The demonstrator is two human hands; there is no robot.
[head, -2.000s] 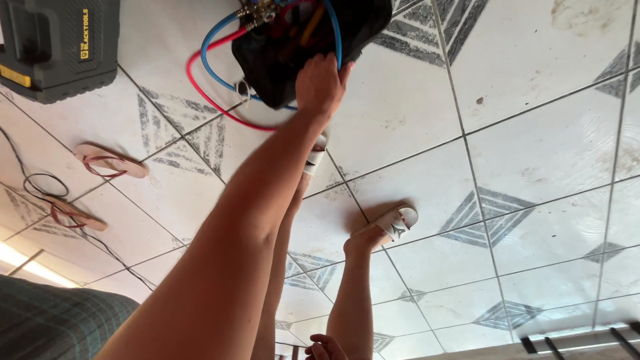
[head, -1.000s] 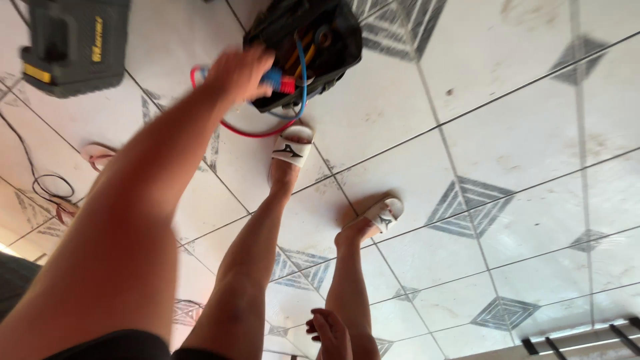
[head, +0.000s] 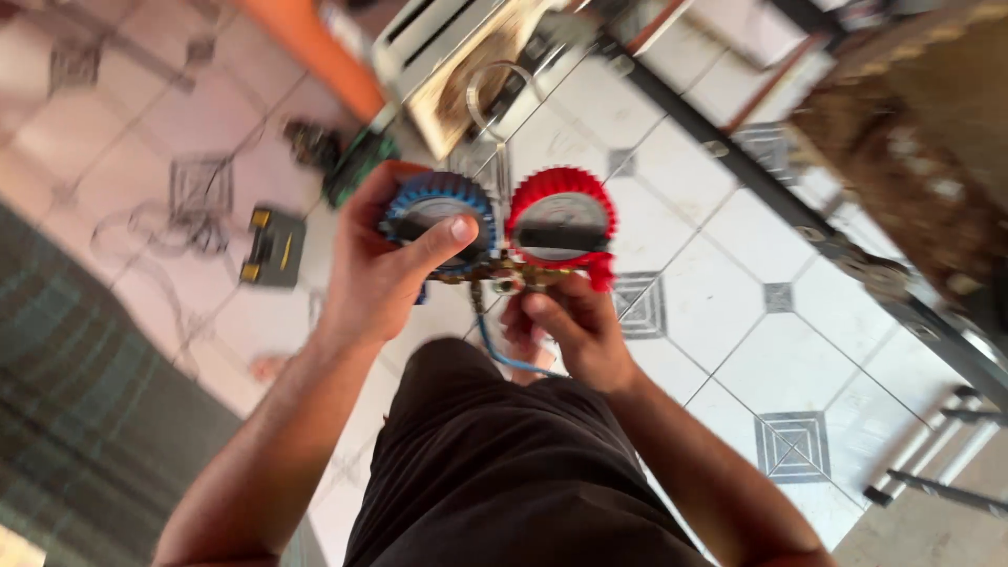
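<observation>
A manifold gauge set with a blue gauge (head: 441,206) and a red gauge (head: 563,216) is held up in front of my body. My left hand (head: 386,260) wraps the blue gauge, its thumb across the gauge face. Below the red gauge, my right hand (head: 575,323) has its fingers at the brass manifold (head: 504,276). A blue hose (head: 504,358) hangs from the manifold between my hands and bends toward the right wrist. Above the gauges rises a metal hook (head: 500,118). A red valve knob (head: 602,272) sits at the manifold's right end.
On the tiled floor at left lie a dark tool case (head: 274,248) and a thin cable (head: 181,228). A green power tool (head: 358,165) is beyond my left hand. A ladder (head: 748,181) crosses the right side. Checked fabric (head: 87,378) covers the lower left.
My left hand was at the black tool bag with the hoses; now both hands are on the gauge set, held up before me. The view has swung widely.
</observation>
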